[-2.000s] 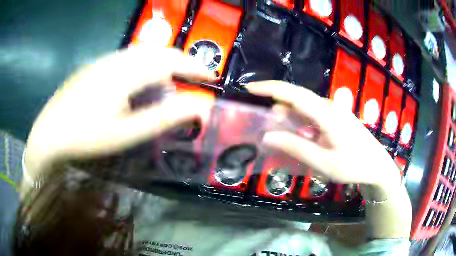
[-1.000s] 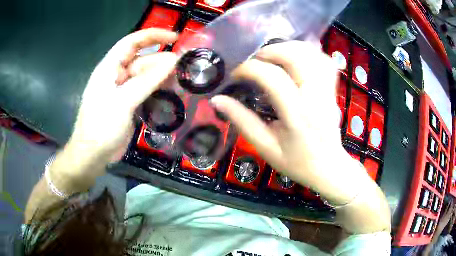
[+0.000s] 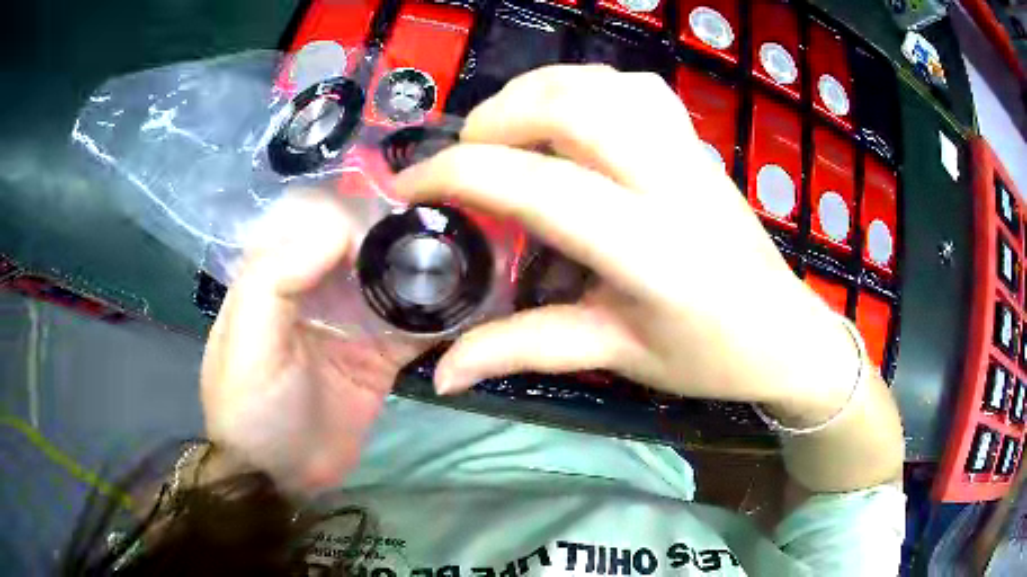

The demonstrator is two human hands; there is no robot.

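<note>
My left hand [image 3: 298,327] holds a wrinkled clear film sheet [image 3: 186,152] at its lower part. The sheet carries several trim discs. One black-and-silver trim disc [image 3: 426,268] faces up between my hands. Another trim disc [image 3: 315,124] shows higher on the sheet, and one more is partly under my right fingers. My right hand [image 3: 676,248] is bent over the sheet, with thumb and fingers spread on either side of the front disc. Whether it grips anything is hidden. A red housing [image 3: 422,56] behind has a disc in its recess.
A black blister tray [image 3: 524,51] holds rows of red housings, many with pale round recesses. A red foam tray [image 3: 978,338] with small rectangular parts stands at the right. The dark green surface [image 3: 940,237] runs around the tray. A grey floor with a yellow line shows lower left.
The film sheet has swung from the upper right to the left. My left hand has moved lower and under it. My right hand has shifted, its thumb now below the front disc.
</note>
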